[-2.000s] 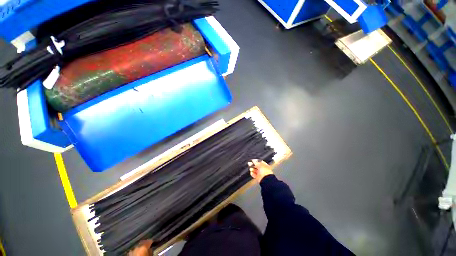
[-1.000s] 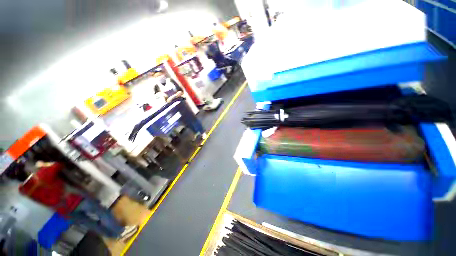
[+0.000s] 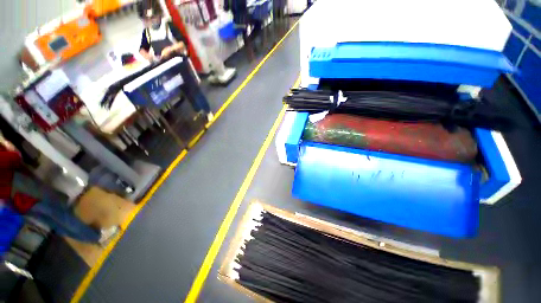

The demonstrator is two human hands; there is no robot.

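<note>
A long shallow wooden tray (image 3: 230,264) with a white lining lies on the floor at the lower middle right. It is full of long black strips (image 3: 338,260) lying side by side; its near edge is cut off by the picture's edge. A strip bundle (image 3: 391,102) lies across the machine mouth above the mottled red-brown roller (image 3: 397,136). A white tie (image 3: 339,98) shows around the bundle near its left end. Neither of my hands is in the picture.
The white and blue machine (image 3: 409,59) stands behind the tray, its sloping blue tray (image 3: 385,186) facing me. A second wooden tray's edge (image 3: 379,241) shows beneath it. Yellow lines (image 3: 240,195) cross the grey floor. A person (image 3: 163,41) stands at a table at left; another person's legs (image 3: 71,223) show lower left.
The view has swung left and up from the tray, then down a little, so more of the tray shows than one second ago. My hands, at the tray two seconds ago, are out of view.
</note>
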